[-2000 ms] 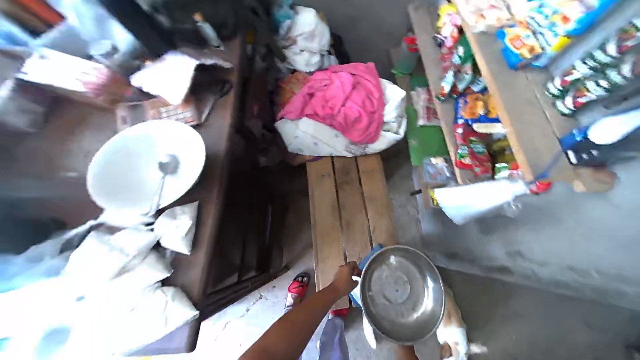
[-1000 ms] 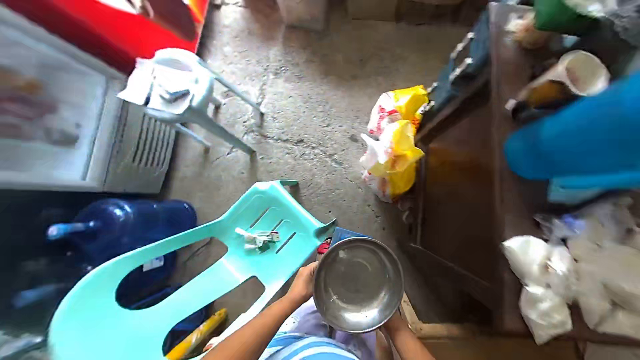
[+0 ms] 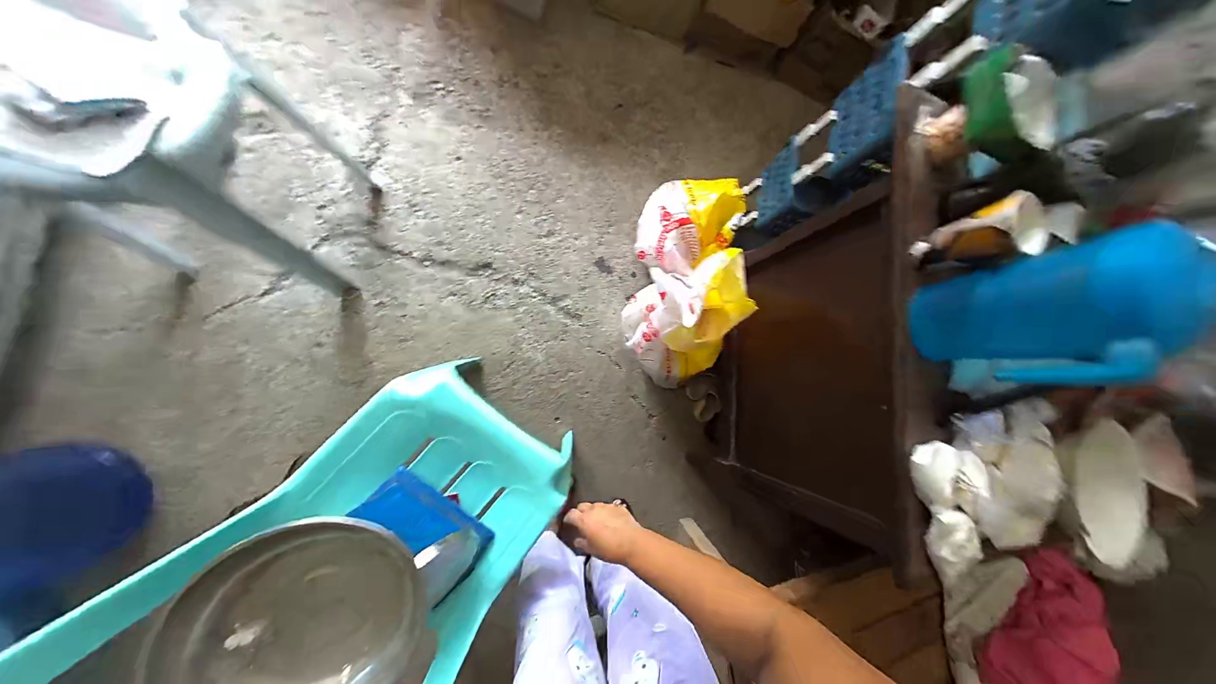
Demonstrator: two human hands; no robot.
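Note:
A round metal basin (image 3: 294, 608) rests on the seat of a turquoise plastic chair (image 3: 427, 408) at the lower left. Beside it on the seat lies a blue packet or box (image 3: 418, 508). My right hand (image 3: 600, 528) hangs just right of the chair's edge, over my knees in pale patterned trousers; its fingers are curled, and whether anything is inside them is hidden. My left hand is out of the frame.
A pale plastic stool (image 3: 199, 180) stands upper left, near a blue container (image 3: 71, 522). Yellow and white plastic bags (image 3: 693, 285) sit on the concrete floor against a brown wooden cabinet (image 3: 817, 380). A blue jug (image 3: 1054, 294) lies among clutter at right.
The metal basin, held in both hands a second ago, now sits on the chair. A blue packet or box shows on the seat. My left hand has left the view.

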